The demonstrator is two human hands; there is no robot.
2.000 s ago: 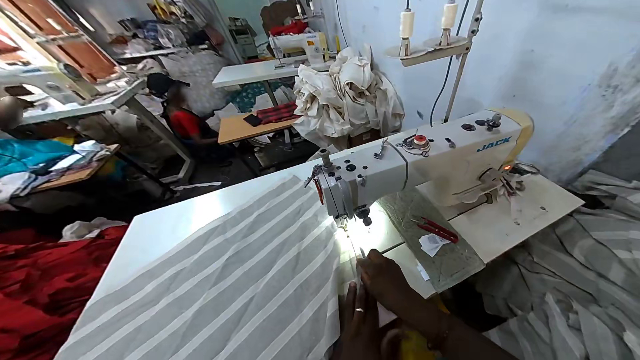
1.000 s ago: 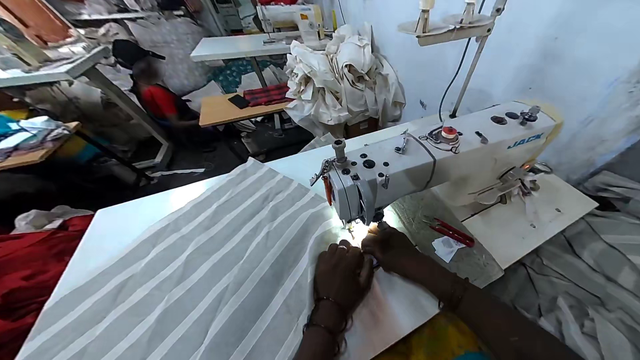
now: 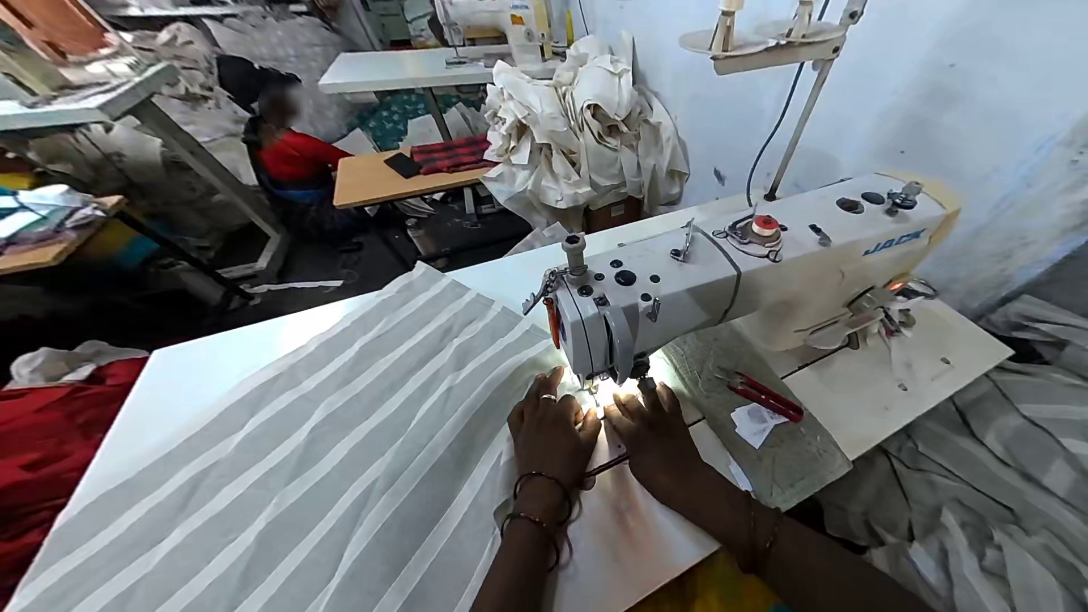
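Observation:
A Jack industrial sewing machine (image 3: 680, 280) stands on a white table, its lamp lighting the needle area. Grey-and-white striped fabric (image 3: 340, 433) spreads over the table to the left and reaches the needle. My left hand (image 3: 548, 425) lies on the fabric's right edge just left of the needle, fingers apart and pointing forward, a ring on one finger. Close on the right of the needle is my right hand (image 3: 650, 425), its fingertips down near the presser foot. What lies beneath its fingers is hidden. Red-handled thread snips (image 3: 765, 397) rest beside a small white paper label (image 3: 756, 423).
More striped fabric (image 3: 960, 484) is heaped at the right. Red cloth (image 3: 68, 459) lies at the far left. Behind the table are a pile of cream fabric (image 3: 586, 136), a wooden table (image 3: 374, 189) and a seated person in red (image 3: 293, 157). A thread stand (image 3: 799, 127) rises behind the machine.
Two seconds ago my hands were close together in front of the needle. Since then they have moved to either side of it, and the left now lies on the fabric.

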